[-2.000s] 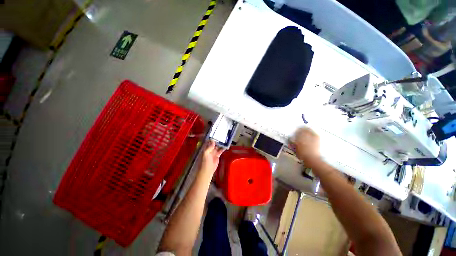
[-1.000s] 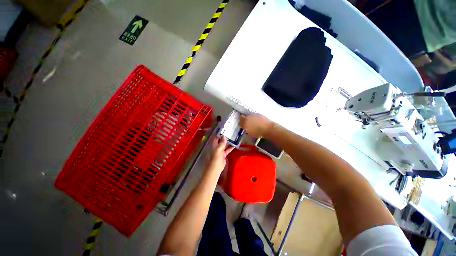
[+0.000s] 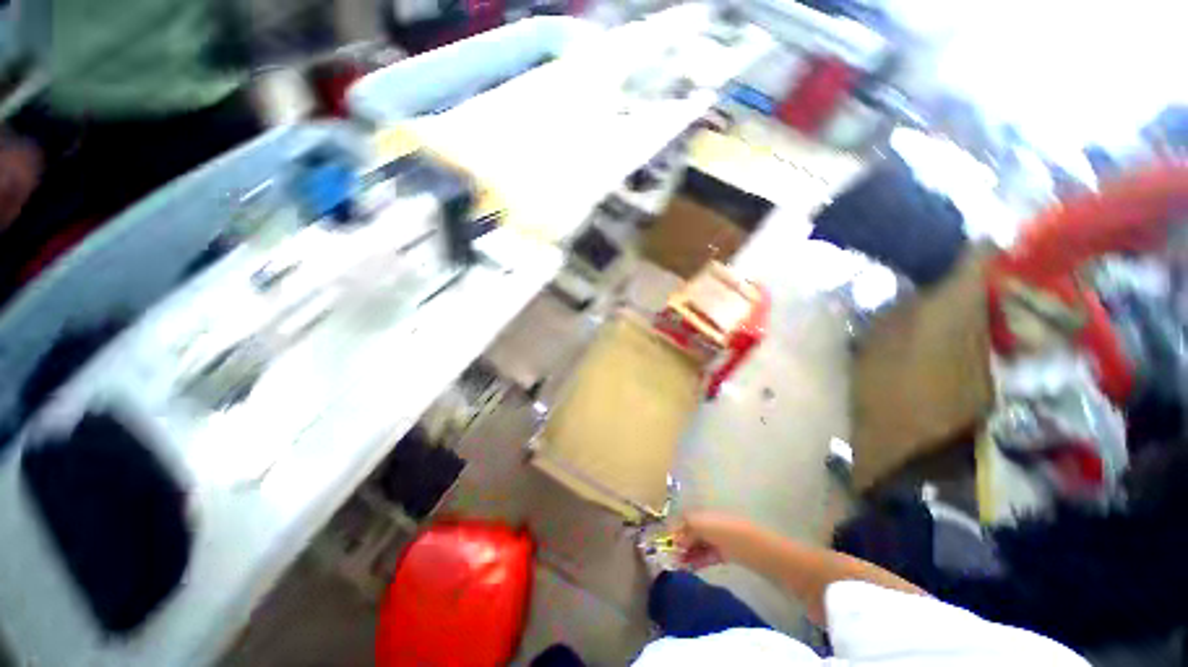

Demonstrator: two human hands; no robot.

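The view is strongly blurred. My right hand is low in the picture, right of centre, above my dark-clad leg. Its fingers close around a small yellowish and metallic thing, possibly thread snips; its exact shape is unclear. My left hand is not in view. A stack or piece of dark cloth with a rounded edge lies on the white sewing table at the far left, away from my hand.
A red stool stands beside the table. Beyond it are a tan board or box and a red stool with a tan top. A cardboard box stands right. A person in green is upper left.
The view has swung right, so the cloth and table are now at the left. My right hand has left the small open drawer by the table. My left hand and the red crate are out of view.
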